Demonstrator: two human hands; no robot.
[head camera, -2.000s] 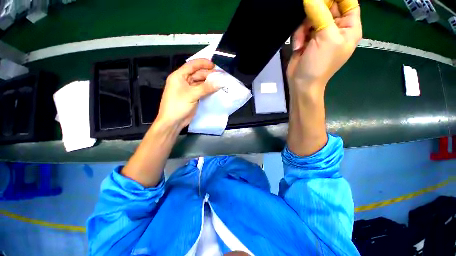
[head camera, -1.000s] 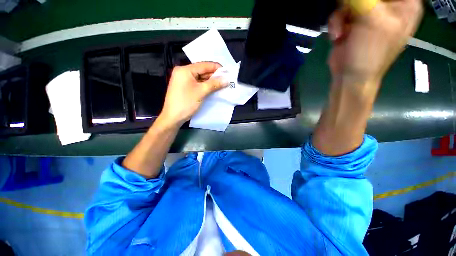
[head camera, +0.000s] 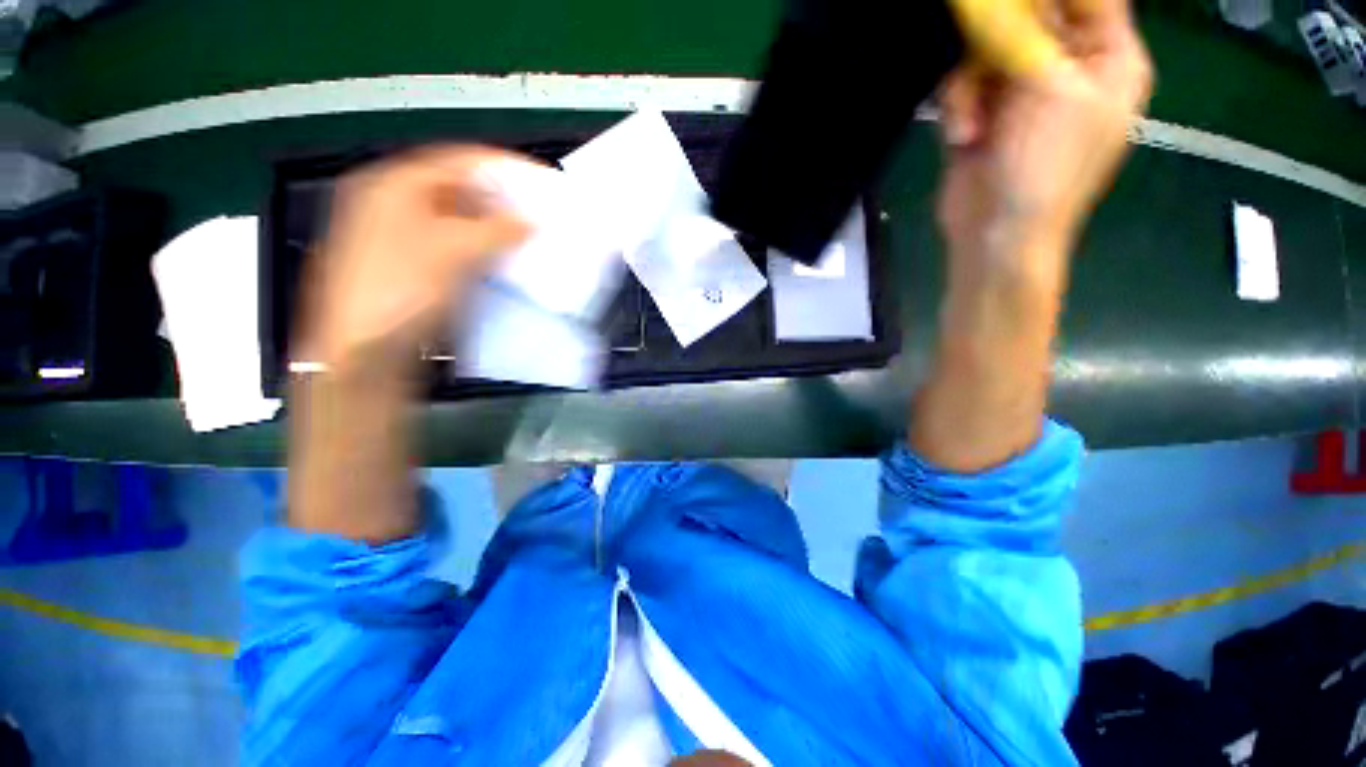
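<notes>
My right hand (head camera: 1034, 143), with yellow finger cots, holds a black smartphone (head camera: 839, 128) raised and tilted above the right part of the black phone tray (head camera: 644, 367). My left hand (head camera: 397, 247) is blurred over the left part of the tray, gripping white sleeve sheets (head camera: 539, 255) that hang to its right. A loose white sheet (head camera: 644, 180) and another with a small printed mark (head camera: 697, 277) lie in the tray's middle. A grey phone back with a white label (head camera: 824, 300) lies in the rightmost slot.
A fanned white stack of sleeves (head camera: 217, 322) lies left of the tray. Another black tray (head camera: 60, 322) is at the far left. A small white slip (head camera: 1255, 252) lies on the right. A pale rail (head camera: 450, 93) runs behind the bench, with the green belt beyond. Black crates (head camera: 1288, 674) stand lower right.
My left hand has moved left with sheets, leaving the marked sheet in the tray. My right hand swung right with the phone, then came back somewhat left.
</notes>
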